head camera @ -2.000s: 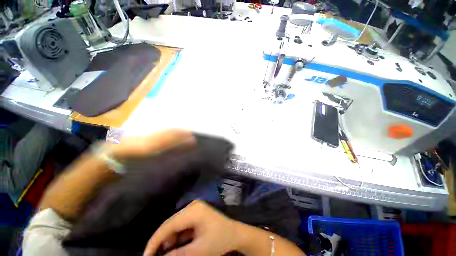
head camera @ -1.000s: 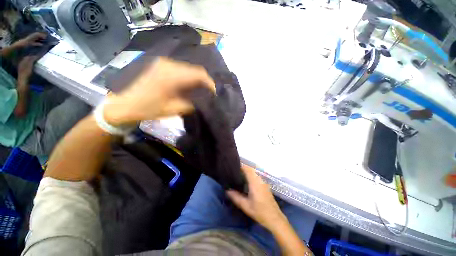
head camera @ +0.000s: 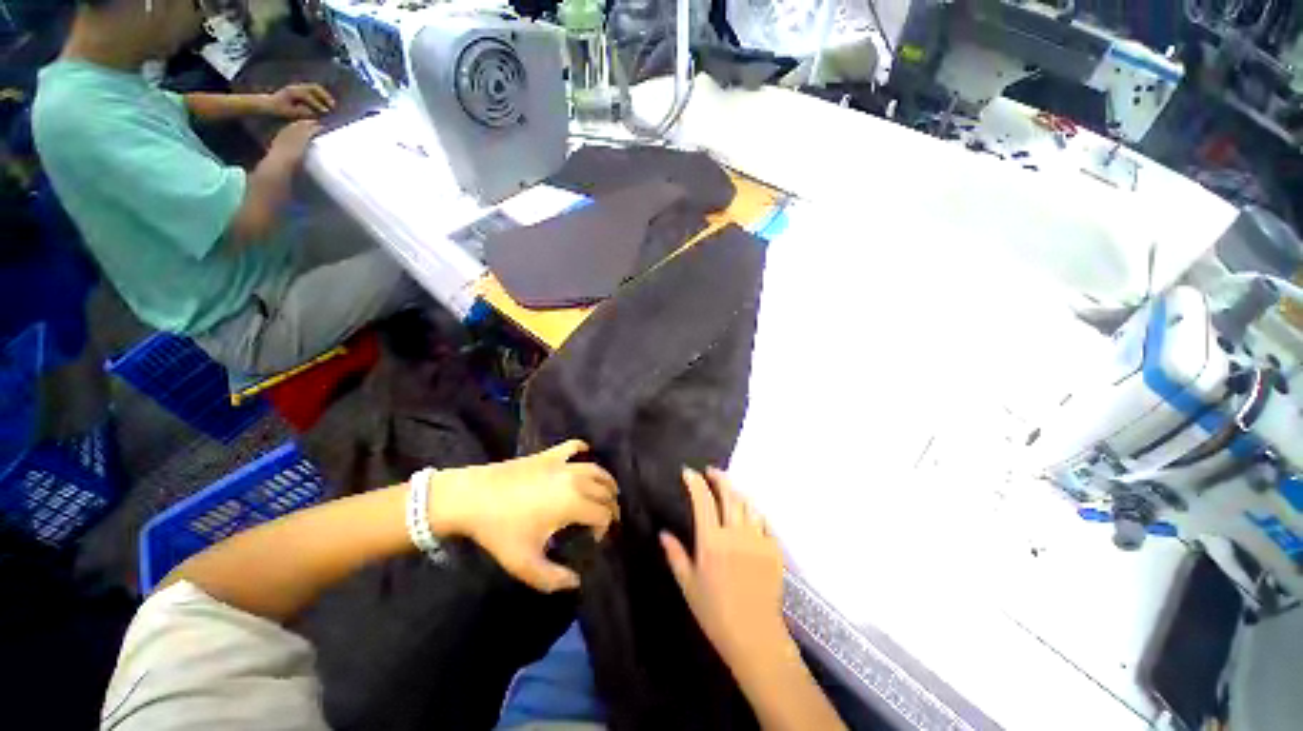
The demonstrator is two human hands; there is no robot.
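Note:
A dark brown garment piece [head camera: 672, 336] lies over the table's front edge, its pointed end on the white table and the rest hanging to my lap. My left hand [head camera: 526, 511] has thumb and fingers curled on a fold of this cloth at the table edge. My right hand [head camera: 732, 571] lies on the cloth's right side, fingers spread and pressing flat, not closed on it. Flat dark cut panels [head camera: 593, 250] lie on the tan board [head camera: 543, 321] beyond the piece.
The sewing machine head [head camera: 1179, 371] stands at the right, a smartphone [head camera: 1193, 636] below it. A grey box with a round fan grille [head camera: 493, 107] stands at the back left. A seated person in green [head camera: 136, 193] is at the left. Blue baskets [head camera: 236, 507] stand on the floor.
The view has swung left. My left hand has come down from above the panels to the table edge, near my right hand. The garment piece now lies flatter, its point on the table.

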